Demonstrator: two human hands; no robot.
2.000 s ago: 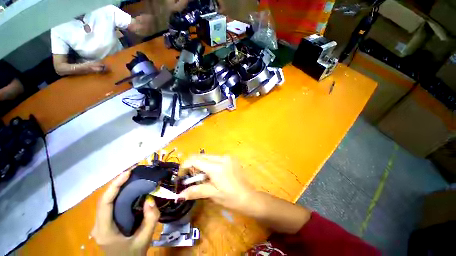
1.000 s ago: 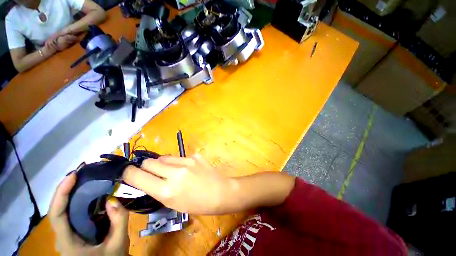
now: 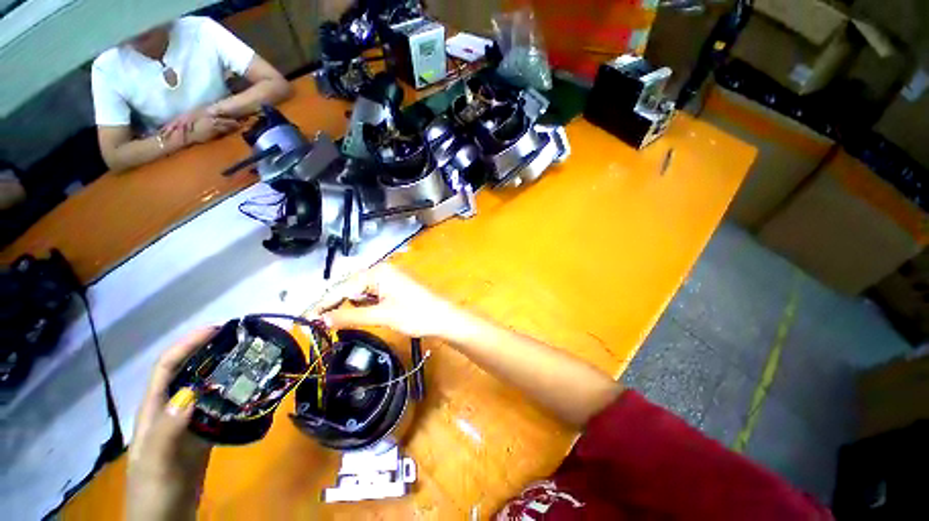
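Note:
My left hand [image 3: 168, 432] holds the black camera head housing [image 3: 209, 427] from its left side, open side up. A grey-green circuit board [image 3: 250, 368] shows inside it. The round black camera base [image 3: 382, 415] stands right beside it on the orange bench, with a silver mounting bracket [image 3: 369, 475] at its front and a black antenna [image 3: 417, 366] at its right. Yellow, red, black and white wire leads [image 3: 318, 356] run between head and base. My right hand [image 3: 379, 303] is above the back of the base, its fingertips pinched at the wires; the exact lead is too small to tell.
Partly built units [image 3: 418, 168] cluster at the back. Black head assemblies [image 3: 36, 315] lie at the far left. A white sheet [image 3: 194, 275] covers the bench's left part. A black box [image 3: 630, 102] stands at the back right. A person in white [image 3: 178, 87] sits opposite; cartons [image 3: 805, 193] stand at right.
The head housing has turned open side up, exposing its board. My right hand has moved out of the housing to the wires behind the base, uncovering the base. The view has shifted.

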